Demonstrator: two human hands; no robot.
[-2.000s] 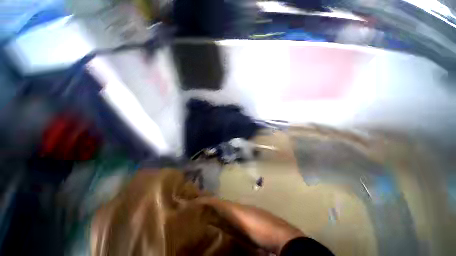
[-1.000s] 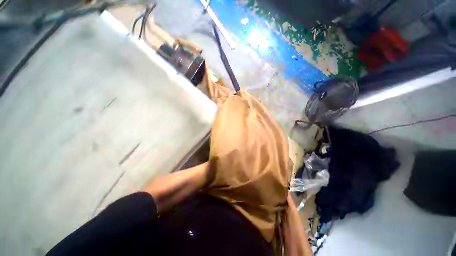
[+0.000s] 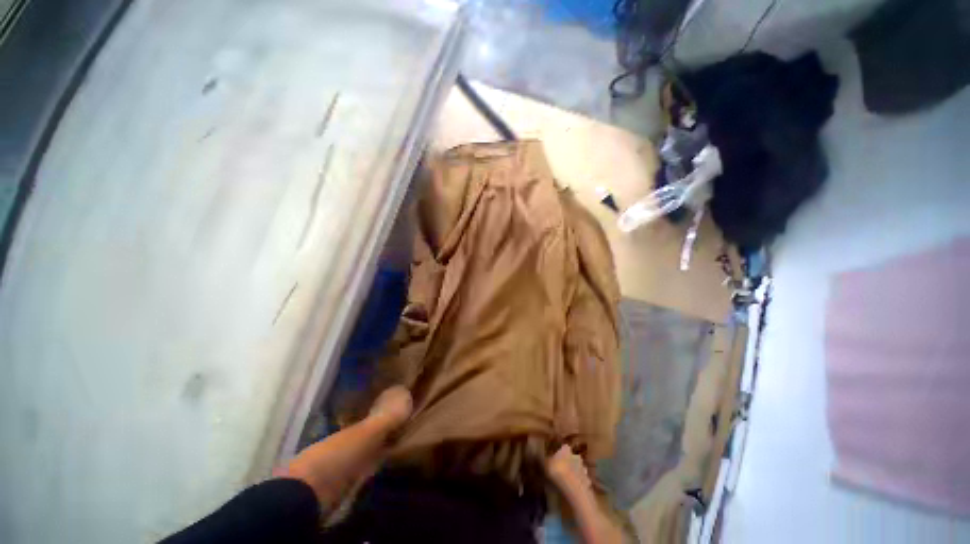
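Note:
The brown fabric (image 3: 500,308) is bunched in long folds and lies between the white table on the left and the white surface on the right. My left hand (image 3: 391,409) is at its near left side, and the fingers are partly hidden in the cloth. My right hand (image 3: 567,468) is closed on its near right edge. The near end of the fabric lies close against my dark clothing. The far end reaches towards a thin dark strip (image 3: 486,108).
The white-topped table (image 3: 191,234) fills the left. At the right are a dark cloth heap (image 3: 761,138), clear plastic (image 3: 672,199), a pink sheet (image 3: 904,372) and a dark piece (image 3: 909,53). Tan board (image 3: 638,266) and a grey patch (image 3: 662,393) show beside the fabric.
The view has steadied and turned. The fabric has gone from a gathered bundle at my front to a longer, more spread shape between my hands. The fan and red item have left the picture.

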